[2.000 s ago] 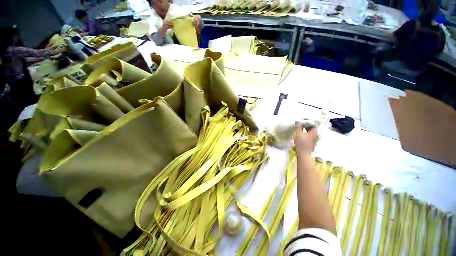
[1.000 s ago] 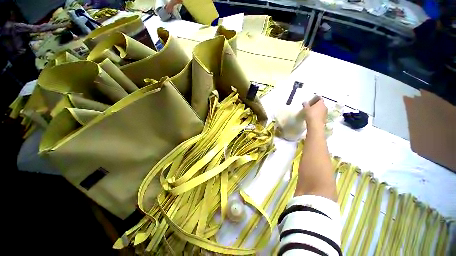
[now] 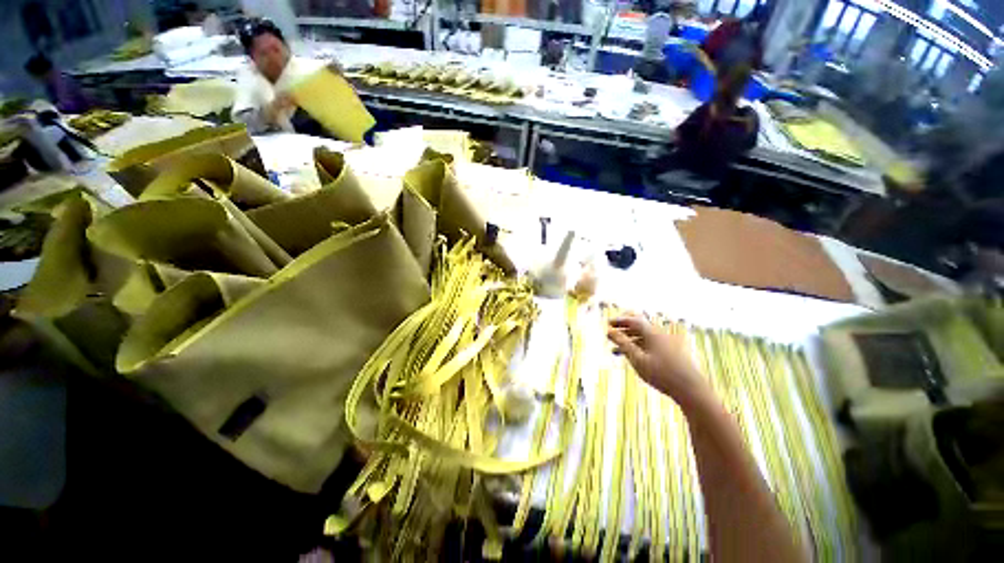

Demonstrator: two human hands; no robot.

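My right hand is empty, fingers loosely bent and apart, over the upper part of a row of yellow straps laid side by side. A white nozzle bottle stands left of the hand, not touching it. A tangled heap of yellow straps lies to its left, with a small round pale object at its right side. Large olive-khaki bag bodies stand curled at the left, one with a dark label patch. A small pinkish patch at the bottom edge may be my left hand; it is too cut off to tell.
A black lump and a small dark strip lie on the white table. Brown cardboard lies further right. Bags with dark rectangles stand at the right edge. A person holds a yellow panel across the table.
My right hand has let go of the white nozzle bottle and moved down and right over the strap row. The view has turned up and right, bringing in the bags at the right.
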